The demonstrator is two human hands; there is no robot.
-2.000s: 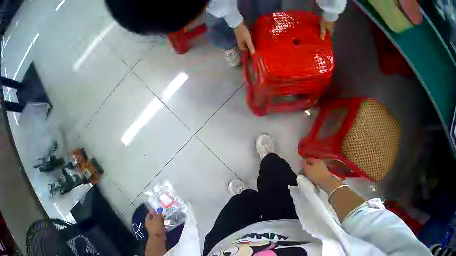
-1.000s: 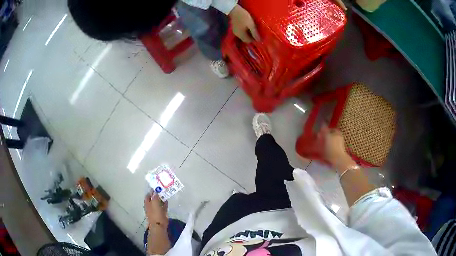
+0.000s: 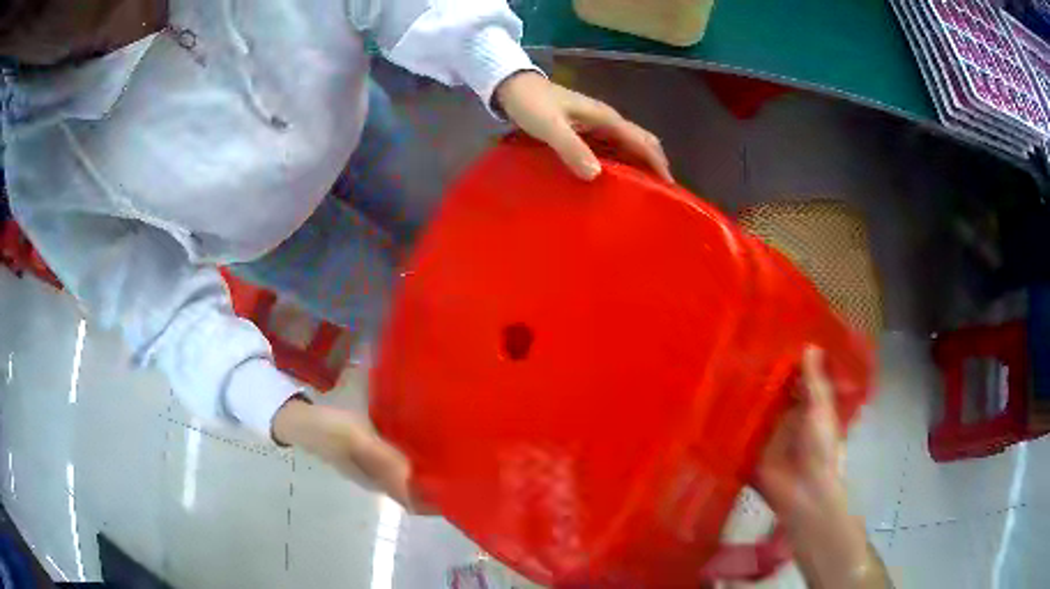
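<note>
A glossy red plastic stool with a hole in its seat is lifted close in front of me, blurred and tilted. Another person's two hands hold its far edge and left side. My right hand is on the stool's right side, thumb up and fingers partly hidden, gripping it. My left hand is not in view. A bit of the white card with a red outline shows at the bottom edge.
The other person in a pale jacket stands at left. A woven-top stool stands behind the red one. More red stools are at right and left. The green bench holds a pale yellow basket and stacked printed sheets.
The red stool has come up much closer to me with the other person. My right hand has left the woven-top stool and taken hold of the red one. My left hand has gone out of view.
</note>
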